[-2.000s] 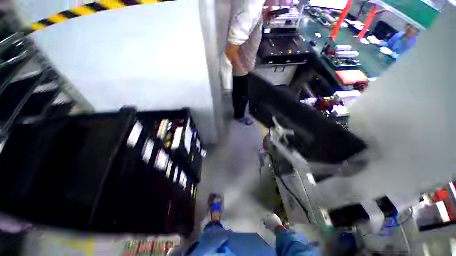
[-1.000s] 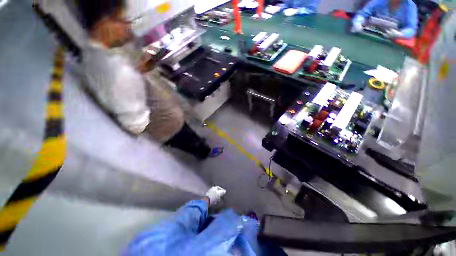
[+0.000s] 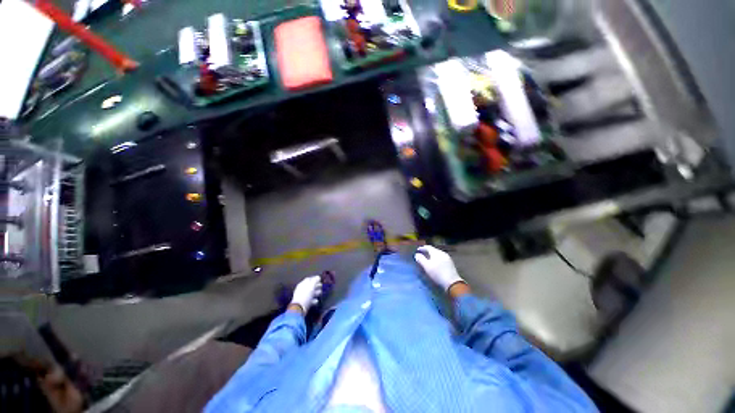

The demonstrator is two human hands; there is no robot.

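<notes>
My left hand [image 3: 306,294], in a white glove, hangs low beside my blue coat, loosely curled and empty. My right hand [image 3: 439,268], also white-gloved, hangs in front of my right side, with nothing seen in it. Ahead on the right, a power supply board [image 3: 490,133] with two long white bars and red-orange coils lies on a black test fixture [image 3: 409,165]. Neither hand touches it. Another black test fixture [image 3: 143,206] stands on the left with no board on it.
The green bench [image 3: 121,101] ahead holds two more boards [image 3: 222,60] [image 3: 371,32], a red-orange pad [image 3: 303,52] and a yellow ring [image 3: 463,3]. Part of a person [image 3: 181,375] is at lower left. A yellow floor line [image 3: 310,252] crosses between the fixtures.
My view has turned right to face the bench and fixtures. Both hands now show; one second ago only one did. The other person has shifted to the lower left edge.
</notes>
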